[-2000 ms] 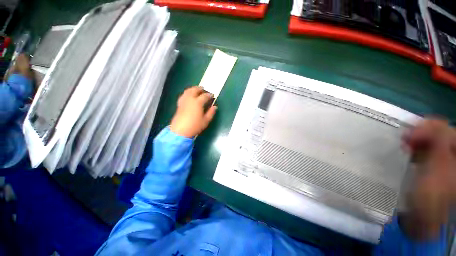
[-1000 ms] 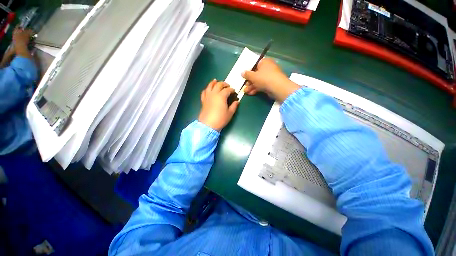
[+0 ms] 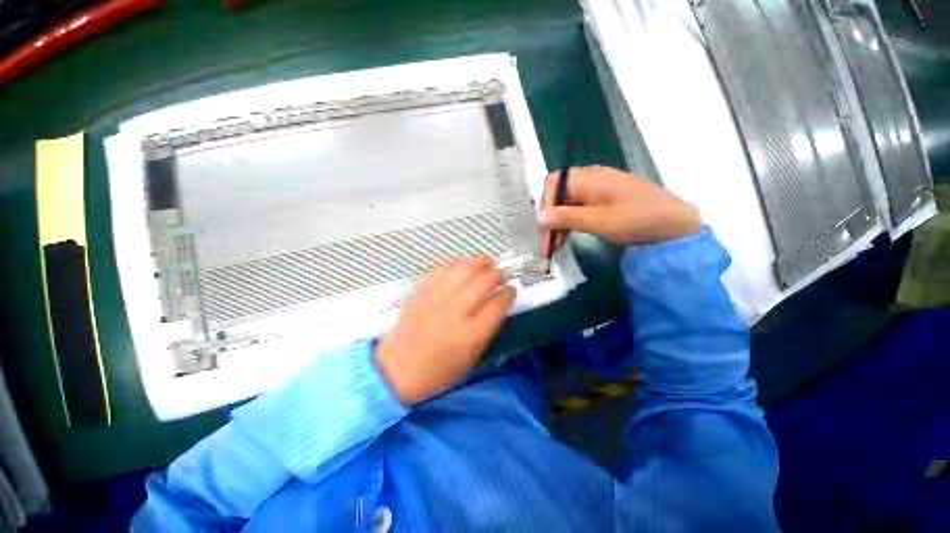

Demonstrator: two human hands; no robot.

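A silver-grey laptop bottom cover (image 3: 333,198) lies inside up on a white interleaf sheet (image 3: 130,260), with a dark patch near each short end. My left hand (image 3: 448,323) rests on the cover's near edge, right of its middle, fingers bent; nothing shows in it. My right hand (image 3: 609,208) holds black tweezers (image 3: 560,193) upright, tip down at the cover's near right corner. Whether a pad is at the tip cannot be seen. The adhesive pad strip (image 3: 73,302), yellowish at the far part and black at the near part, lies left of the cover.
Stacked covers with white interleaf sheets (image 3: 677,115) stand at the right, silver panels (image 3: 786,135) on top. A red edge (image 3: 78,36) shows at the far left. The green bench mat (image 3: 313,52) lies under the work. The bench's near edge runs below my arms.
The view has swung right, from the left stack to the right one. My hands have left the strip; the left is on the cover and the right has brought the tweezers to its corner.
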